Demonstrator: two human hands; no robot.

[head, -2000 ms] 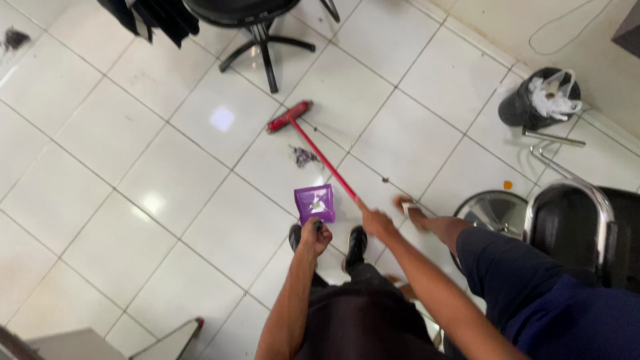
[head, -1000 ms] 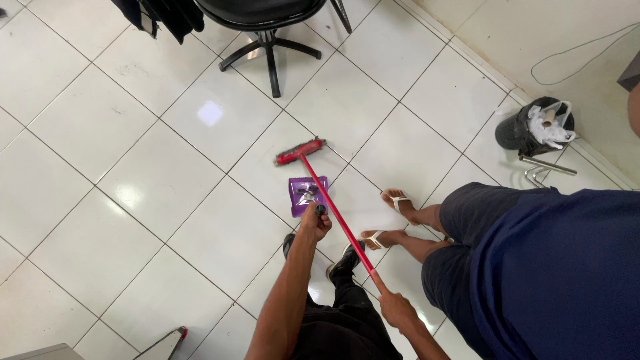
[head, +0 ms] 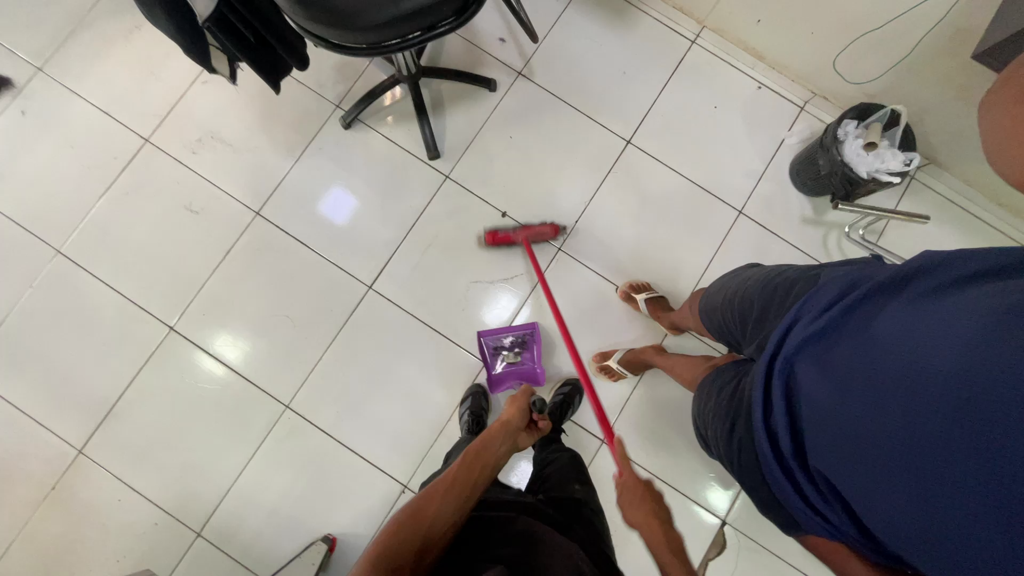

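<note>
My left hand (head: 526, 418) is closed around the dark-tipped handle of a purple dustpan (head: 490, 364), low in front of my black shoes. Dark debris and something pale lie in the pan. My right hand (head: 642, 498) grips the red handle of a push broom (head: 566, 324), which slants up and to the left. The red broom head (head: 524, 234) is slightly blurred and sits on the white tiles beyond the dustpan, apart from it. A thin dark streak (head: 498, 280) marks the floor between them.
A person in a blue shirt (head: 896, 400) and white flip-flops (head: 614, 365) stands close at the right. A black wastebasket (head: 816, 164) with white bags is by the wall. A black swivel chair (head: 376, 28) and dark cloth (head: 256, 40) are at the top.
The dark clump on the floor two seconds ago no longer shows there, and the dustpan holds dark debris. The broom head was at the pan's far edge one second ago and has moved away from it.
</note>
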